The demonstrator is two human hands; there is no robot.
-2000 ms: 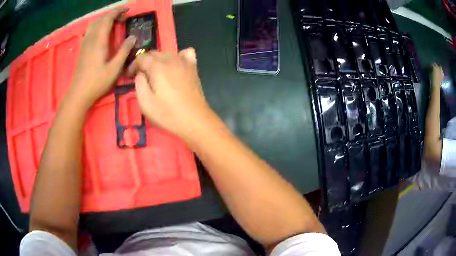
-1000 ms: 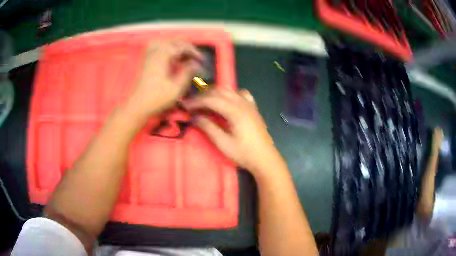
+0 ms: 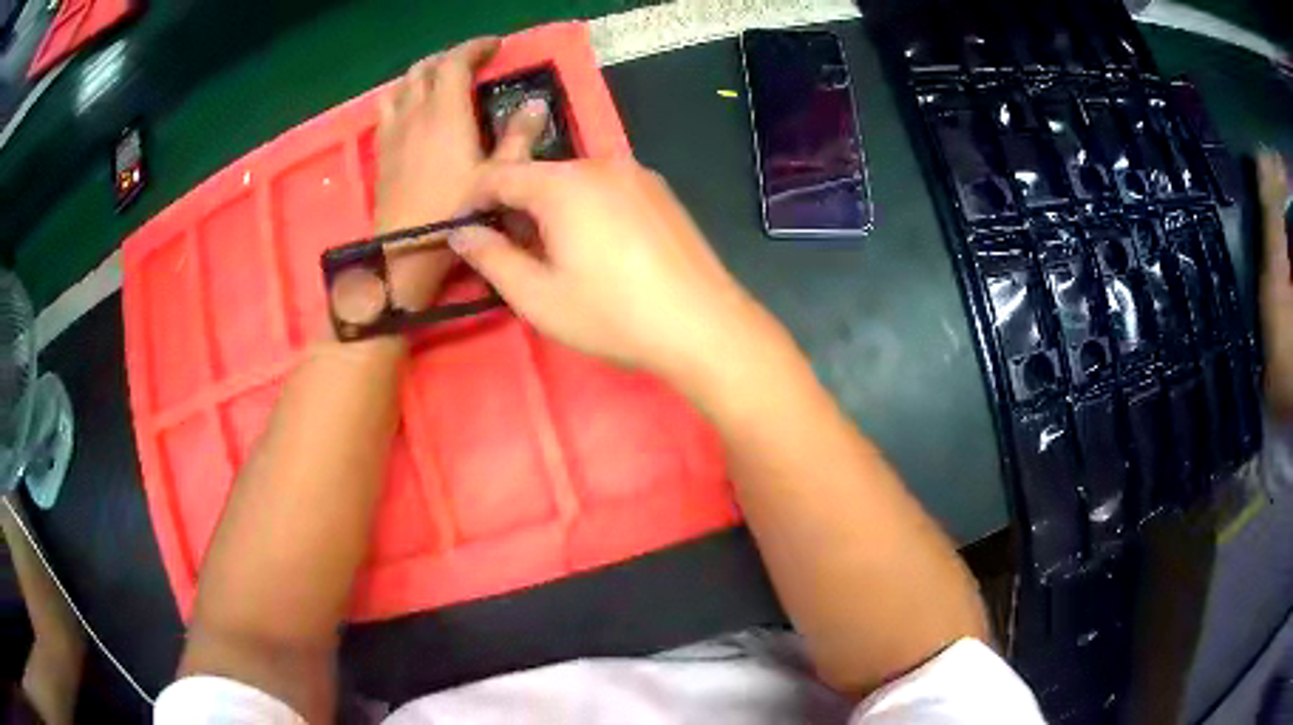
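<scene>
The black front frame (image 3: 345, 295) is in my right hand (image 3: 589, 255), gripped at its right end and held above the red-orange foam tray (image 3: 468, 460). Its large window and round hole show through. A black device unit (image 3: 519, 116) lies in the tray's top right pocket. My left hand (image 3: 433, 149) is beside it, fingers spread at the tray's far edge, with its thumb on the unit. The lower part of the unit is hidden by my hands.
A smartphone (image 3: 808, 135) lies on the dark green mat. The glossy black blister tray (image 3: 1092, 305) is at the right. A small dark device (image 3: 129, 166) lies on the green conveyor belt. A pale-green fan (image 3: 43, 425) is at left. Parts of people show at both sides.
My right hand has lifted the front frame off the foam tray and turned it sideways. The view has shifted, so the belt device and fan now show at left.
</scene>
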